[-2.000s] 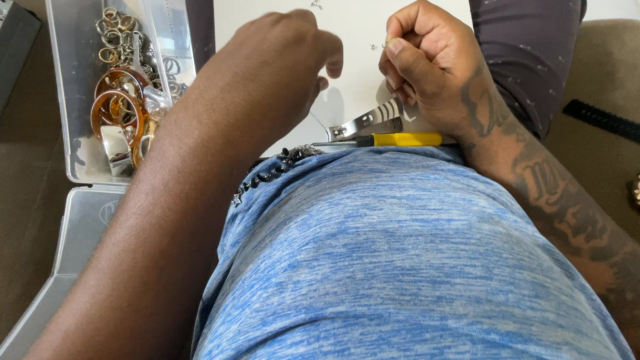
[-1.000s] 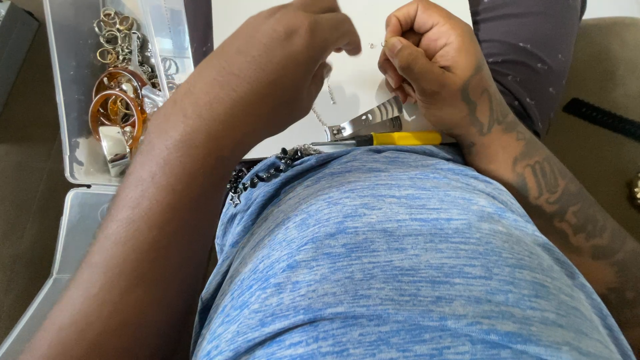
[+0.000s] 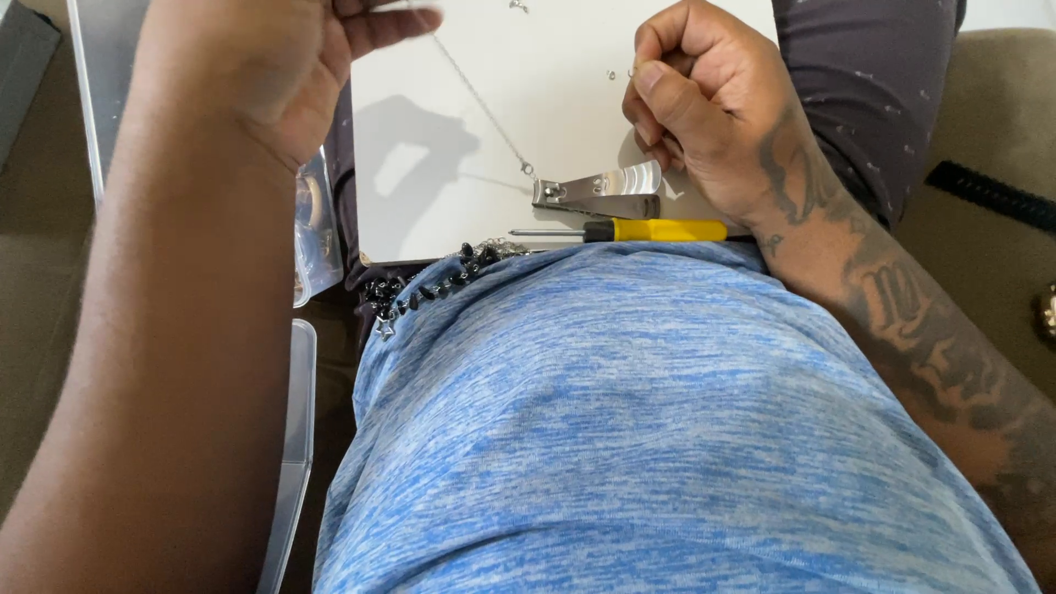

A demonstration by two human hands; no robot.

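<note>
My left hand (image 3: 330, 74), partly cut off by the top edge, holds up a thin silver chain (image 3: 478, 99). The chain slants down to a small clasp (image 3: 526, 168) beside a metal nail clipper (image 3: 602, 186), whose lever is swung up. My right hand (image 3: 701, 91) pinches a tiny metal ring (image 3: 632, 73) between thumb and forefinger above the white board (image 3: 462, 223). Below the clipper lies a screwdriver with a yellow and black handle (image 3: 668, 230). A black beaded chain with a star charm (image 3: 384, 328) rests against the blue shirt.
Small metal links (image 3: 518, 6) lie on the board, with another ring (image 3: 611, 75) near my right hand. My left forearm mostly covers a clear plastic box (image 3: 318, 272) of jewelry and its lid (image 3: 301, 396). A black strap (image 3: 990, 194) lies at the right.
My left hand has moved up and to the left, drawing the silver chain out straight above the board. My right hand has stayed nearly in place.
</note>
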